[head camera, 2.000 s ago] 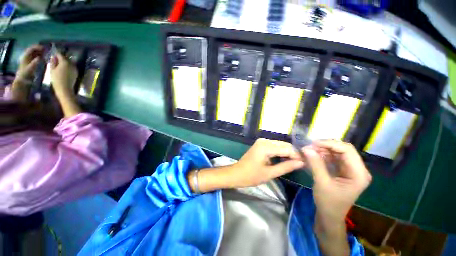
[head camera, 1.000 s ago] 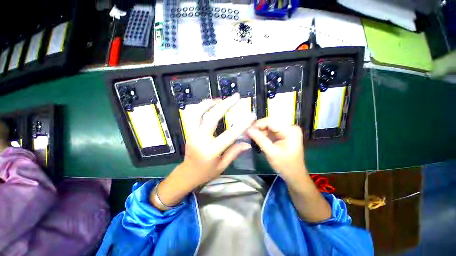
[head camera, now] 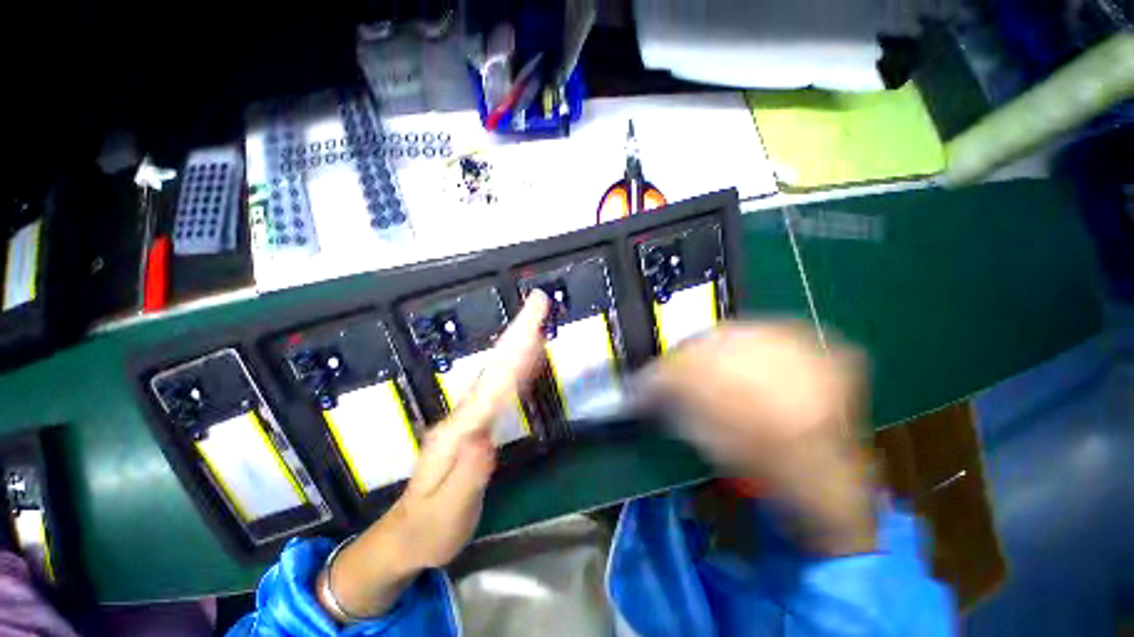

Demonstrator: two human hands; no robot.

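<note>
A black tray (head camera: 265,326) holds a row of several open-back phones with dark tops and pale, yellow-edged batteries. My left hand (head camera: 450,479) is seen edge-on over the third phone, its fingertips beside the camera area of the fourth phone (head camera: 582,355). Whether it holds anything small is hidden. My right hand (head camera: 771,404) is strongly blurred, right of the fourth phone's lower end and below the rightmost phone (head camera: 688,314). A blurred clear strip (head camera: 601,396) shows at its fingertips, over the fourth phone's lower battery.
Behind the tray, white paper (head camera: 547,174) carries ring sheets (head camera: 373,181), loose dark rings (head camera: 473,178) and orange-handled scissors (head camera: 632,193). A blue bin (head camera: 547,110), a red-handled tool (head camera: 157,274) and a yellow-green sheet (head camera: 846,139) also show. A co-worker's pink sleeve (head camera: 44,604) is at lower left.
The view has swung right, so the tray sits further left and tilts. My hands, close together over the middle phone, have parted; my right hand has moved right with the strip.
</note>
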